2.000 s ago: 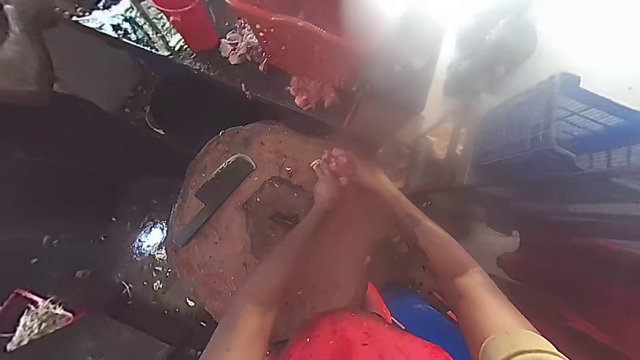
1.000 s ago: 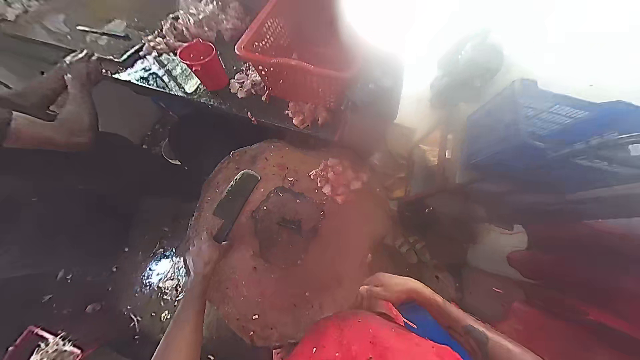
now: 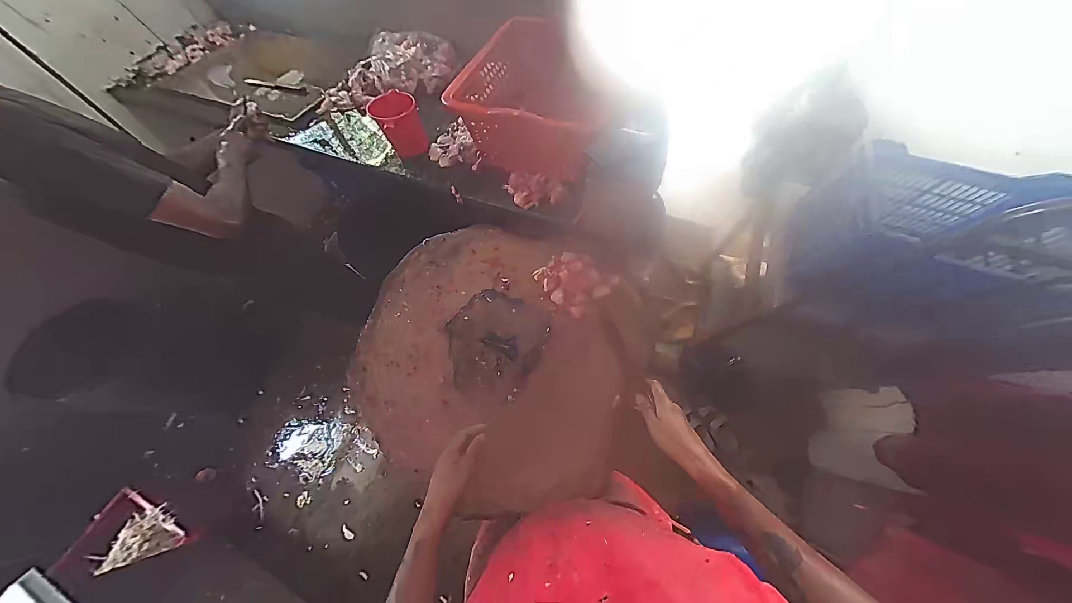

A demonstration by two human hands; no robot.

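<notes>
A round wooden chopping block [image 3: 410, 360] with a dark worn patch in its middle stands before me. Small pieces of raw meat [image 3: 574, 283] lie piled at its far right. My left hand [image 3: 459, 456] is at the block's near edge, its fingers partly hidden and blurred. My right hand [image 3: 666, 419] is beside the block's right edge, fingers toward it; a dark blurred shape lies just beyond them, and whether the hand holds it cannot be made out. No cleaver can be made out on the block.
Behind the block, a counter bears a red plastic basket [image 3: 536, 126], a red mug [image 3: 398, 124] and heaps of meat scraps [image 3: 456, 144]. A co-worker's hands [image 3: 239, 138] are at the back left. Blue plastic crates [image 3: 938, 201] stand at right. A red tray [image 3: 126, 502] sits lower left.
The cleaver seen lying on the block's left earlier no longer shows there. My left hand has moved from its handle to the near edge; my right hand has moved from my lap to the block's right side.
</notes>
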